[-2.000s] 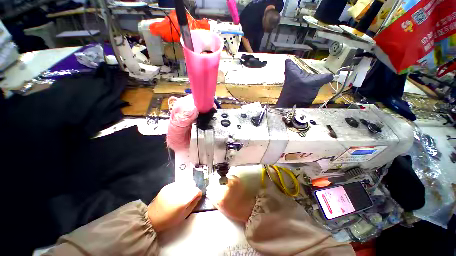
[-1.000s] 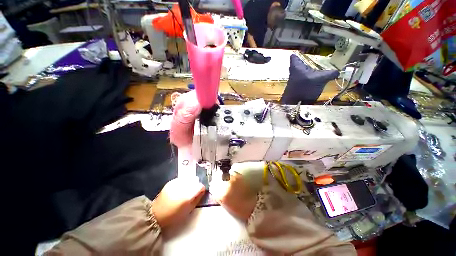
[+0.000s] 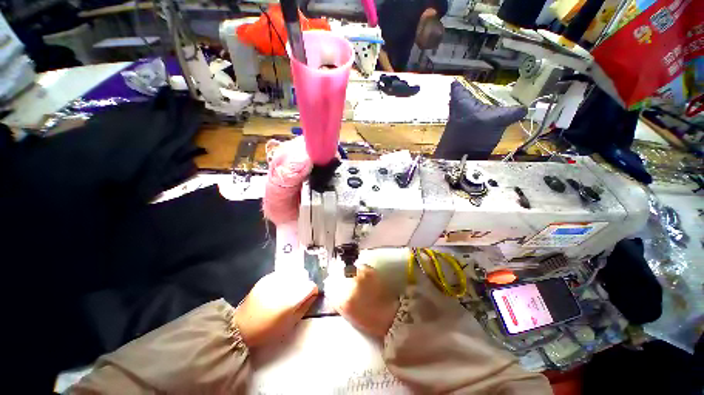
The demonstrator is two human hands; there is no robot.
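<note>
A small black piece [image 3: 323,304] lies at the needle area of the white sewing machine [image 3: 494,204], between my hands. My left hand [image 3: 272,310] rests on it from the left, fingertips beside the presser foot area. My right hand [image 3: 367,299] is at its right, partly under the machine head, fingers blurred by glare. Both hands press the piece flat; the needle itself cannot be made out. Black fabric [image 3: 177,262] spreads out left of my left hand.
Pink thread [image 3: 284,183] and a pink holder tube [image 3: 323,100] are at the head's left end. Yellow scissor handles [image 3: 438,273], an orange item [image 3: 501,276] and a lit phone [image 3: 534,305] lie at right. A person [image 3: 401,31] is beyond another machine.
The camera view has shifted slightly, so the machine sits a little further right and up. My hands stay at the small black piece with hardly any movement.
</note>
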